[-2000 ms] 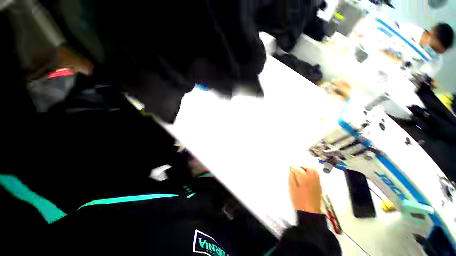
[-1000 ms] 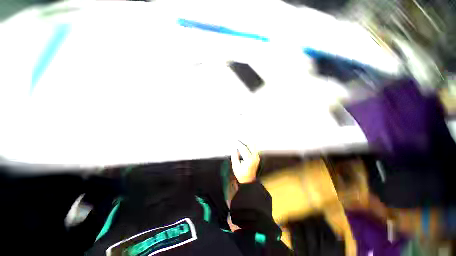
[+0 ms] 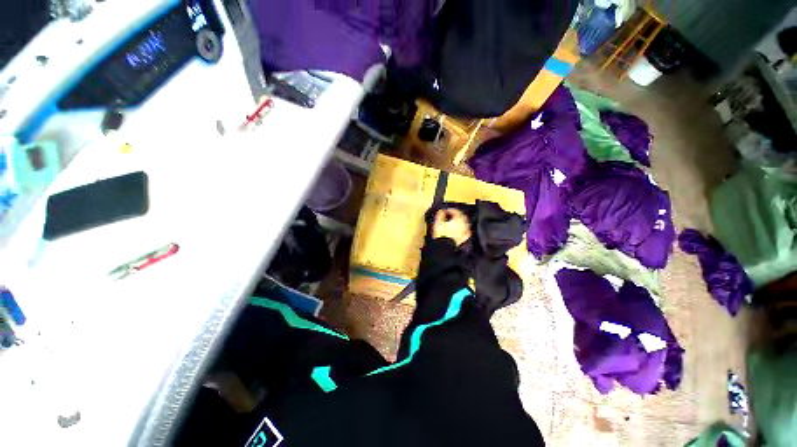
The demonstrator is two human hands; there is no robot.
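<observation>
My right hand (image 3: 451, 227) is stretched out over a yellow box on the floor, right of the table. Its fingers are curled into black cloth (image 3: 500, 229), which lies bunched on the box and hangs over its right side. The fingertips are partly hidden by the cloth. A dim skin-toned patch shows below the table edge at the lower left; it may be my left hand, but its fingers cannot be made out.
The white table (image 3: 201, 227) bears a dark phone (image 3: 96, 205), red-handled snips (image 3: 157, 256) and a second red tool (image 3: 258, 113). The yellow box (image 3: 389, 209) stands beside it. Purple cloth heaps (image 3: 616, 336) lie on the floor. Purple and black cloth hangs at the top.
The view has swung right from the machine and table to the floor. My right hand has gone from the table's front edge to the black cloth on the box and closed on it.
</observation>
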